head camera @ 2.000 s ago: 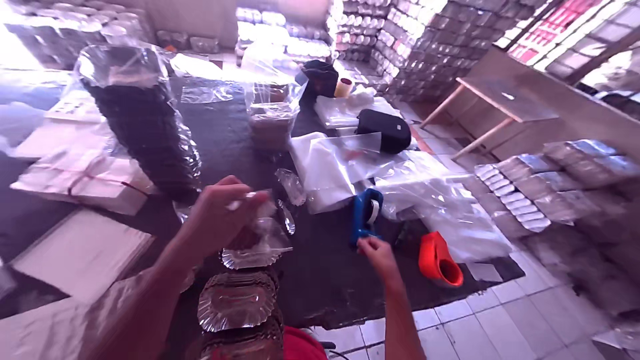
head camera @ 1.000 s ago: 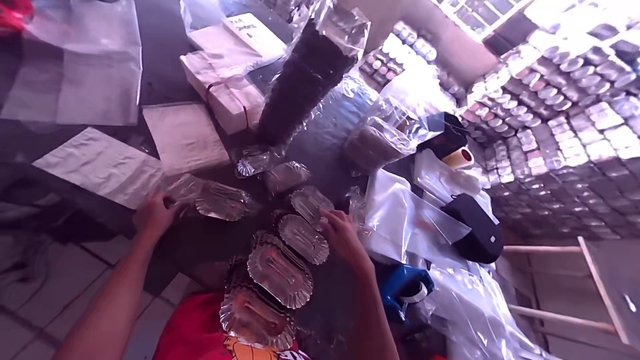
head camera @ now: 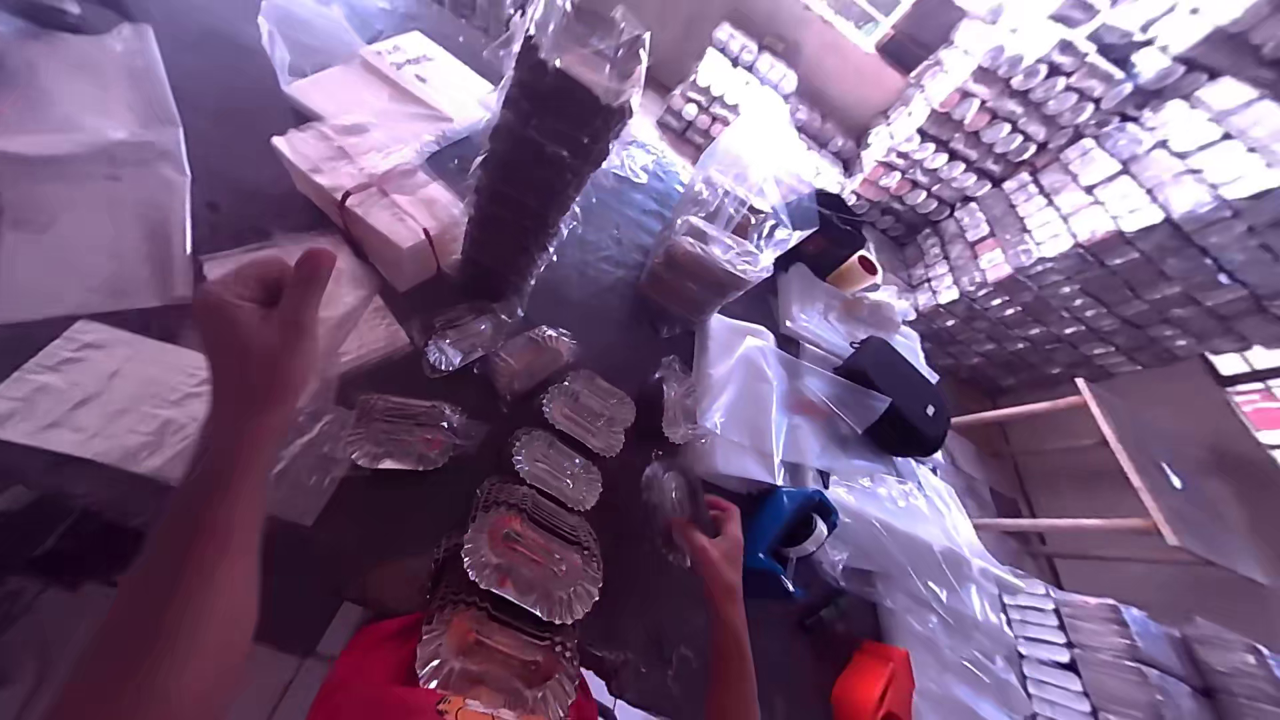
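My left hand (head camera: 265,320) is raised over the paper sheets at the left, its fingers curled and thumb up; a clear plastic film or bag (head camera: 325,430) hangs beside it, and whether the hand grips it is unclear. My right hand (head camera: 715,535) holds a small clear fluted plastic tray (head camera: 672,505) just left of the blue tape dispenser (head camera: 790,540). Stacked fluted trays (head camera: 535,550) stand near my body, with single trays (head camera: 557,468) beyond them. Another fluted tray in clear film (head camera: 405,432) lies to their left.
A tall bagged stack (head camera: 545,160) stands behind, beside a tied paper bundle (head camera: 385,200). Clear plastic bags (head camera: 750,400), a black case (head camera: 895,400) and an orange dispenser (head camera: 875,682) lie at right. A wooden table (head camera: 1180,470) and piled packages (head camera: 1090,230) stand beyond.
My left hand has lifted away from the wrapped tray at the left. My right hand has moved from the single trays toward the blue dispenser, a tray now in it. The view has swung left.
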